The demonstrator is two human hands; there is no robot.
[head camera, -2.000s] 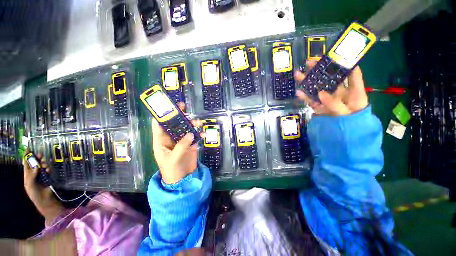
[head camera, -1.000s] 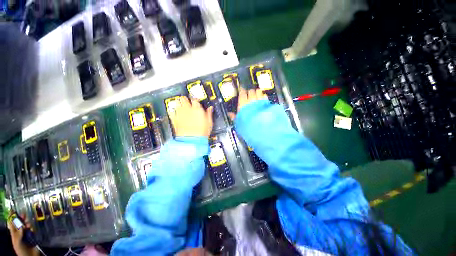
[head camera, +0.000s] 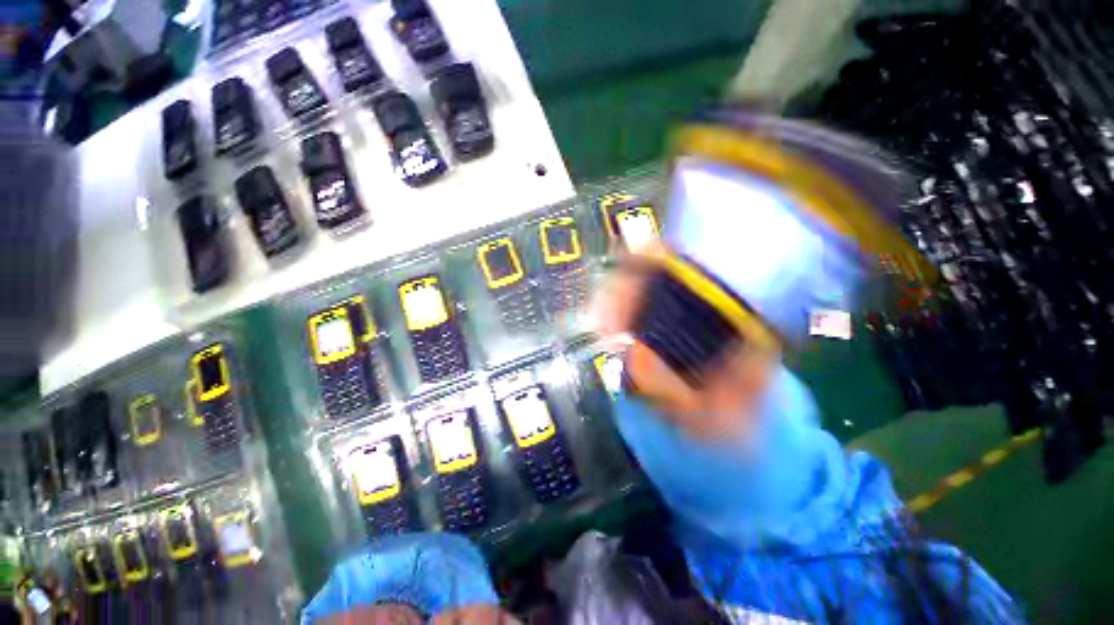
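My right hand (head camera: 715,397) is raised over the right end of the clear blister tray (head camera: 320,430). It is shut on a keypad phone (head camera: 745,232), large and blurred near the camera, with a yellow frame and a lit bluish screen. A second yellow edge shows behind it; I cannot tell if it is another phone. Lit keypad phones lie in both tray rows, such as one lower phone (head camera: 455,442) and one upper phone (head camera: 425,305). Two upper pockets show yellow frames (head camera: 500,263) without lit screens. Only my left sleeve shows at the bottom edge; that hand is out of view.
Black phones or housings (head camera: 327,181) lie in rows on the white board (head camera: 116,287) beyond. A neighbour's tray (head camera: 263,488) with phones and dark pieces is at left. A white label (head camera: 831,324) and a glossy black heap (head camera: 990,220) are at right, with a pale post behind.
My right hand has risen from the tray towards the camera with a phone. My left hand has left the tray and the picture. Lit phones are gone from two upper pockets.
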